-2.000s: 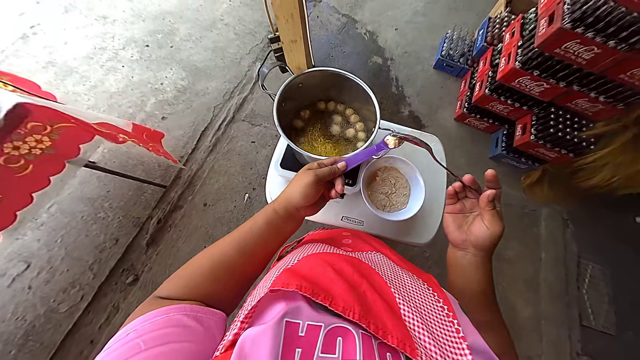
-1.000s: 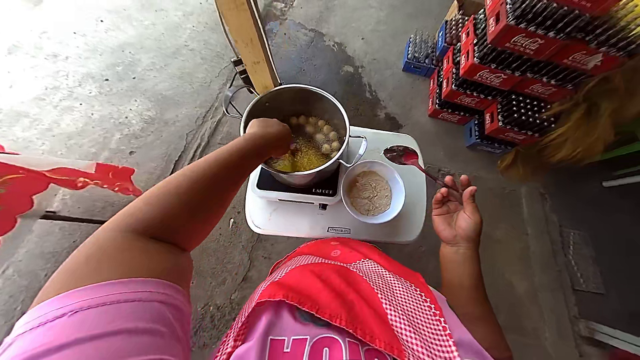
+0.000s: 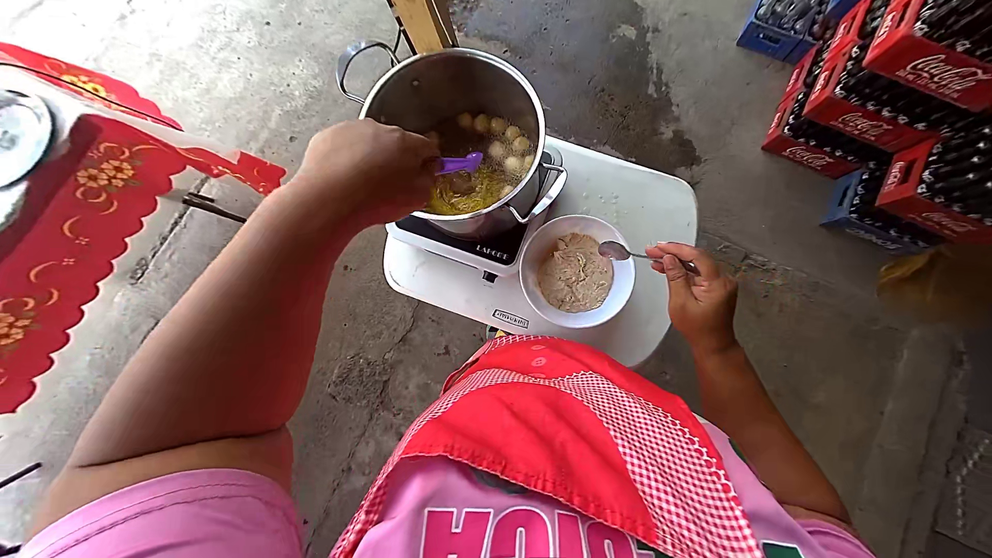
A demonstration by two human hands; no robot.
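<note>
My left hand (image 3: 372, 167) is over the near left rim of a tall metal pot (image 3: 480, 74), closed on a purple utensil (image 3: 461, 163) whose end shows inside the pot. Round pale balls (image 3: 511, 147) sit in bubbling yellow liquid there. The pot stands on a portable cooker (image 3: 465, 244). Beside it, a white bowl (image 3: 528, 279) holds a beige, doughy mixture (image 3: 575, 271). Between the fingertips of my right hand (image 3: 697, 291) is a metal spoon (image 3: 616, 250), its head above the bowl's right side.
A white table (image 3: 643, 194) bears cooker and bowl. Behind the pot rises a wooden post (image 3: 422, 23). Stacked red crates (image 3: 860, 116) and blue crates (image 3: 852, 213) of bottles stand at right. At left is a red patterned tablecloth (image 3: 116, 194). Brown hair (image 3: 934, 287) shows at the right edge.
Two seconds ago the purple utensil and spoon met above the bowl; the utensil has since gone into the pot with my left hand. The spoon has moved back over the bowl since one second ago.
</note>
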